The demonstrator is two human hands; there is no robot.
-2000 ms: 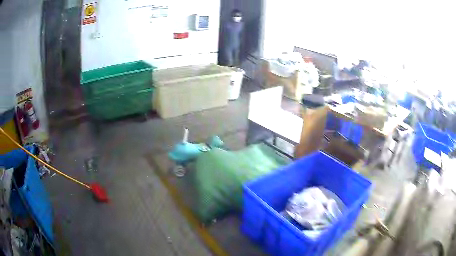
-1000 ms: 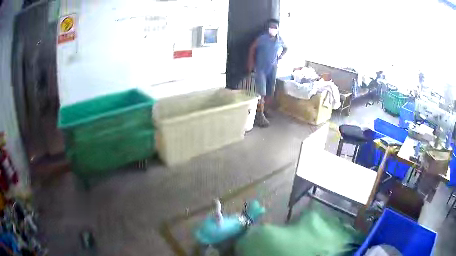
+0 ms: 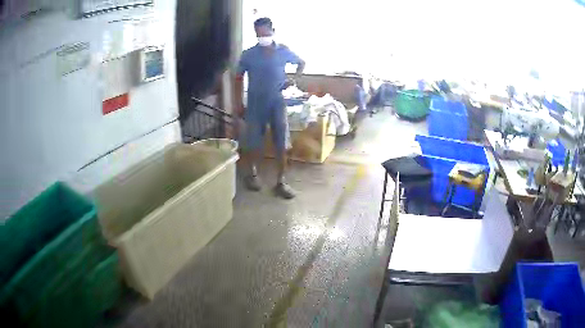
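Note:
Neither of my hands is in the picture. Nearest in front of me, a large cream tub truck stands along the wall at the left; its inside looks empty. A green tub truck stands beside it, cut off by the lower left edge. A white-topped table with raised side panels stands at the lower right. A blue bin with some pale cloth in it is at the lower right corner. A blurred green sack lies at the bottom edge.
A masked person stands ahead beyond the cream tub. Behind them is a carton heaped with white cloth. A yellow line runs along the floor. A dark stool, blue bins and work tables stand at the right.
The view has moved forward and turned right. The tub trucks are nearer and further left. The person looks larger. The blue bin and green sack have slid towards the lower right edge.

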